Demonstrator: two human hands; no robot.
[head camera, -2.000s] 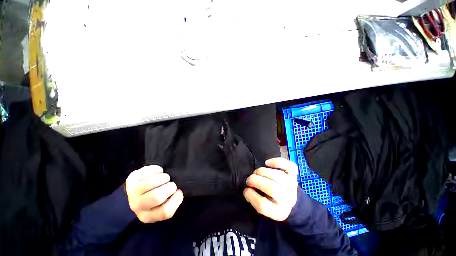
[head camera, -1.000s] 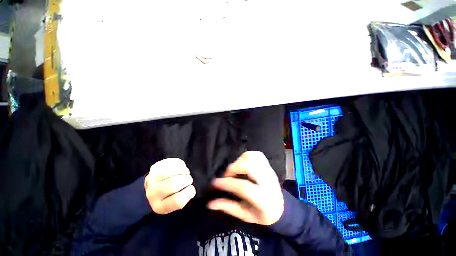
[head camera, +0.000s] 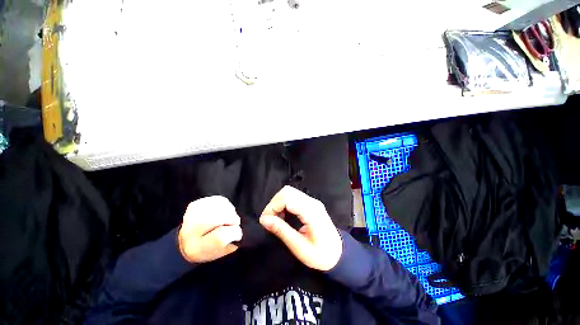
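A black garment piece (head camera: 216, 178) lies in the lap under the table's front edge, with a small crinkled seam near its middle. My left hand (head camera: 210, 230) is closed on the near edge of the black garment. My right hand (head camera: 302, 227) is close beside it to the right, thumb and index finger brought together at the black cloth. The black cloth between the hands is too dark to show its edge or fold clearly.
The white table (head camera: 178, 89) spans the top, its left edge yellow-taped. A clear plastic bag (head camera: 490, 62) and red handles (head camera: 539, 39) lie at its right. A blue crate (head camera: 397, 235) stands below, partly under a black garment pile (head camera: 483, 203). More black cloth (head camera: 48, 222) hangs at left.
Both hands have come closer together since the first frame, where they held the edge wide apart. My right hand's spread, blurred fingers have since closed into a pinch. The view has shifted slightly.
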